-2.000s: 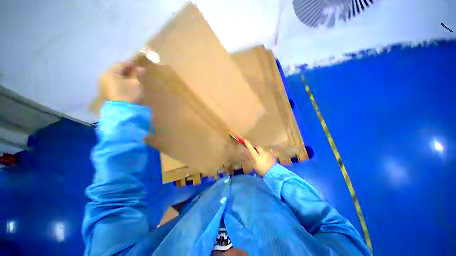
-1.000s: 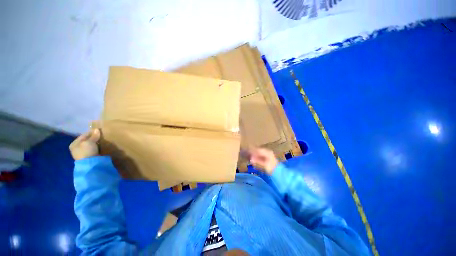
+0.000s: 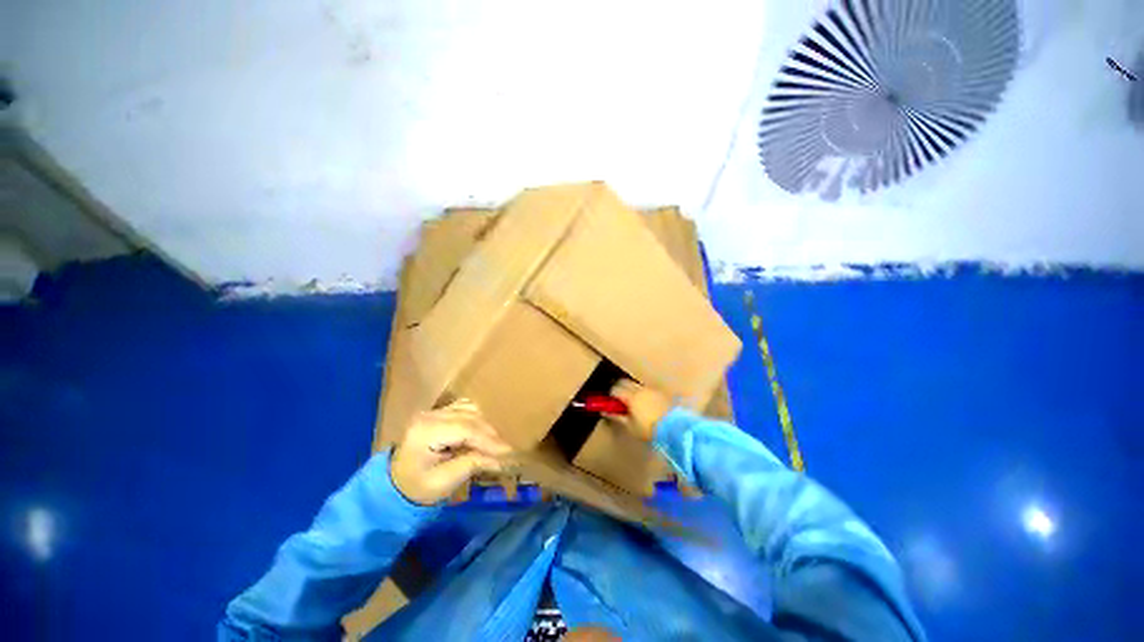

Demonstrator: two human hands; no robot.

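A brown carton [image 3: 634,282] lies turned at an angle on the stack of flattened cartons [image 3: 433,270]. A dark gap shows between its flaps near me. My right hand [image 3: 642,408] is at this gap, closed around a red-handled utility knife [image 3: 606,405] whose tip points left. My left hand [image 3: 445,452] is at the carton's near left edge, fingers bent over the board; whether it grips the board is not clear.
The stack lies on a pallet with blue parts [image 3: 502,492] against a white wall [image 3: 552,100]. A round slotted vent [image 3: 891,94] is at the upper right. A yellow line [image 3: 775,383] runs on the blue floor [image 3: 903,389] to the right. Another brown piece [image 3: 376,610] lies at the lower left.
The carton, held out flat to the left a second ago, now lies turned over the stack with a gap between flaps. My left hand moved right and nearer; the view shifted.
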